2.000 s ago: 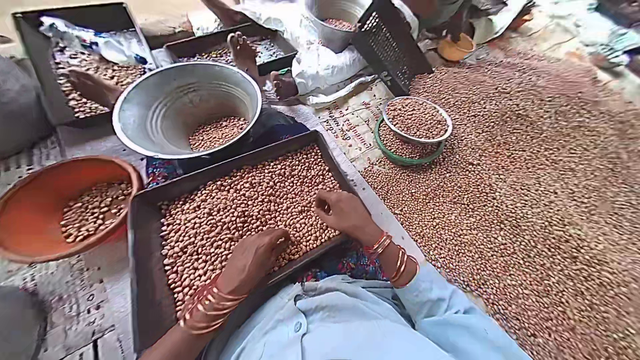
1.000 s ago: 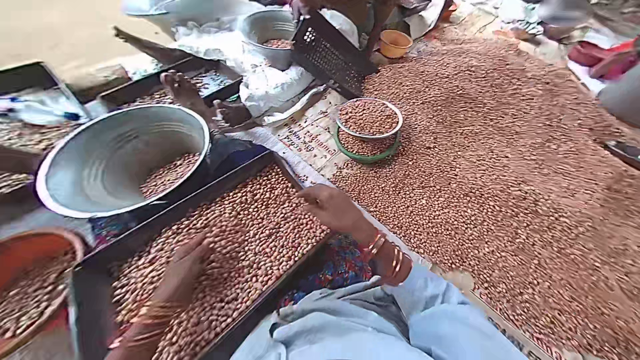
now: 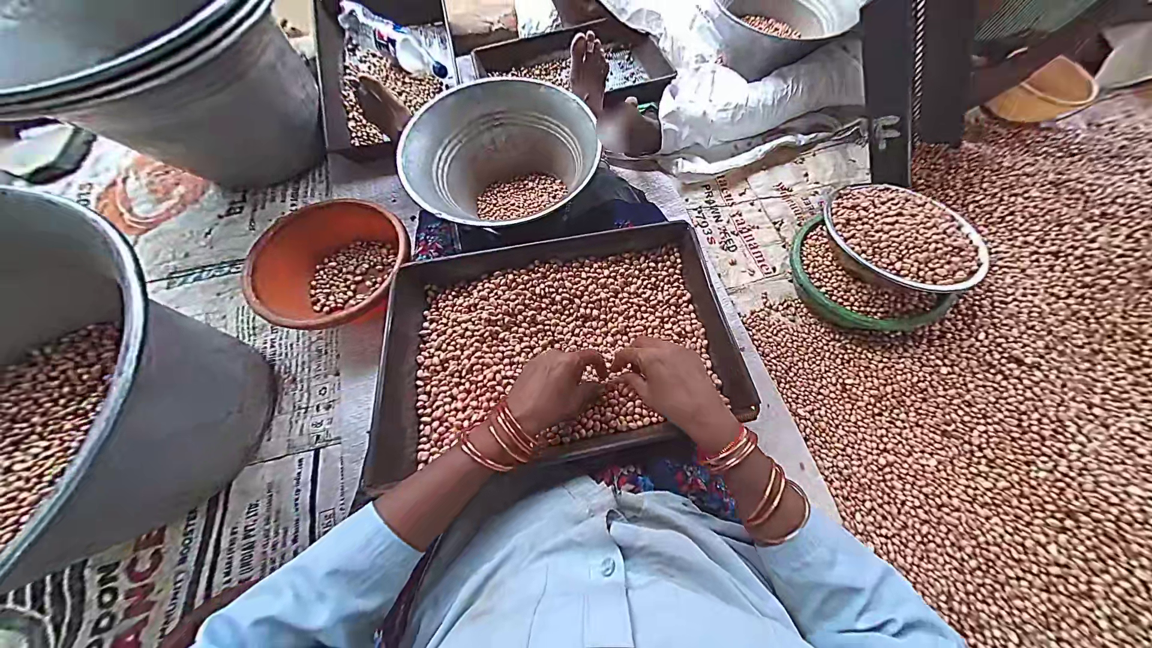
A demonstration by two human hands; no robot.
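Note:
A dark rectangular tray (image 3: 391, 378) full of small brown nuts or seeds (image 3: 540, 315) rests at my lap. Both hands are over its near part, fingertips down at the nuts and almost meeting. My left hand (image 3: 556, 387) has bent fingers; whether it pinches a nut is hidden. My right hand (image 3: 670, 378) lies just right of it, fingers also curled down, their tips hard to make out. Beyond the tray stands a metal tub (image 3: 499, 103) with some of the nuts inside. An orange bowl (image 3: 270, 261) holding more nuts sits left of the tray.
A large heap of nuts (image 3: 1008, 432) spreads at right; a metal bowl (image 3: 983, 261) overlaps a green bowl (image 3: 864, 319) on it. Large metal tubs (image 3: 207, 378) stand at left. Other trays (image 3: 666, 76) lie beyond, near another person's bare feet (image 3: 589, 72). Printed sacking (image 3: 297, 387) covers the floor.
My hands, apart over the tray one second ago, have come close together near its front edge. The view has swung left, showing the large tubs.

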